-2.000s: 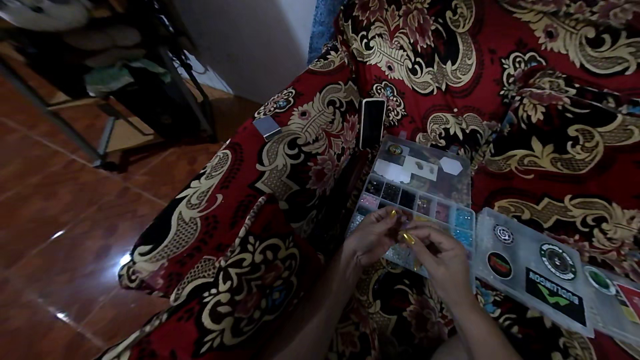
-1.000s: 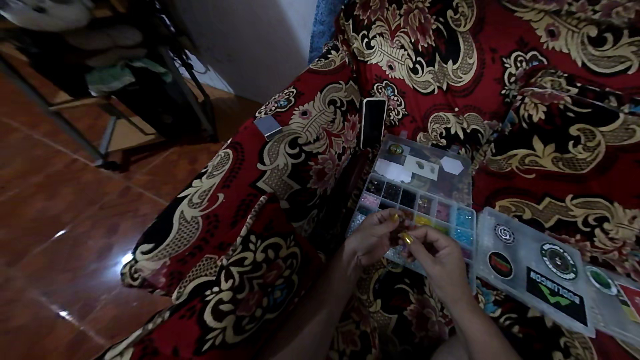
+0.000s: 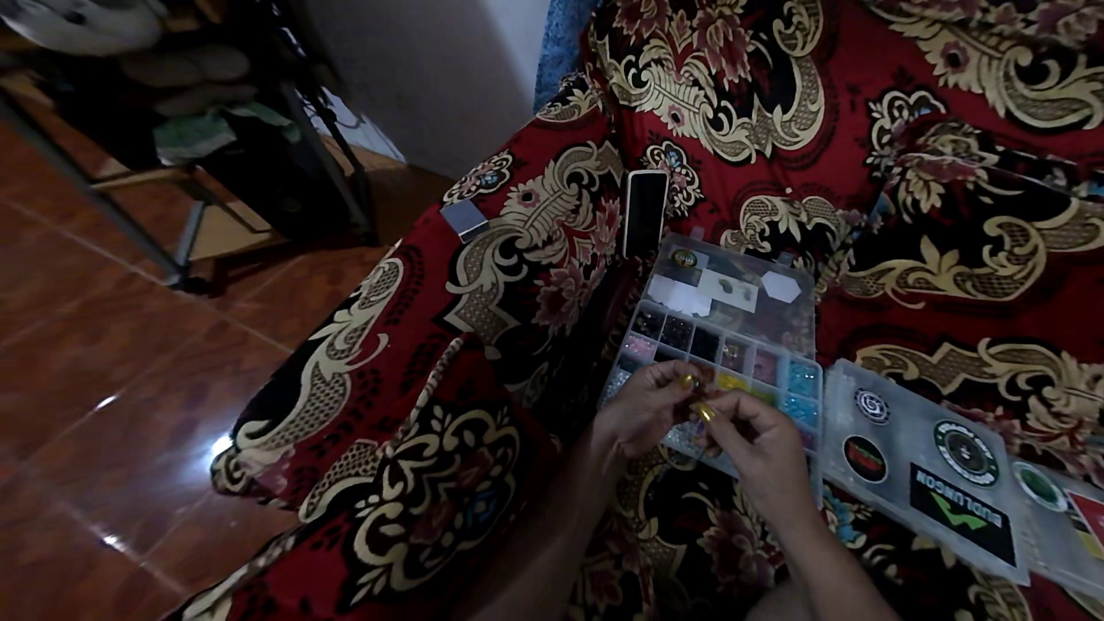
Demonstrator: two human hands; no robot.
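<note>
Over the near part of an open plastic compartment box [image 3: 818, 431], my left hand [image 3: 647, 407] and my right hand [image 3: 752, 431] meet at the fingertips. Thumbs and forefingers are pinched together, with gold-coloured nails showing. Whatever lies between the fingertips is too small and dark to tell. Black beads [image 3: 677, 332], yellow beads [image 3: 733, 382], turquoise beads [image 3: 800, 377] and pink beads [image 3: 638, 347] fill compartments around my hands. The clear lid [image 3: 759, 328] lies folded back, bearing pale paper pieces [image 3: 780, 286] and a round sticker.
A closed plastic case [image 3: 888, 492] with stickers is right of the box, another partly beyond it. A smartphone [image 3: 645, 211] leans at the sofa's armrest, where a small grey box [image 3: 465, 222] rests. A patterned cushion [image 3: 440, 492] is at left; a wheeled rack [image 3: 181, 185] stands on the tiled floor.
</note>
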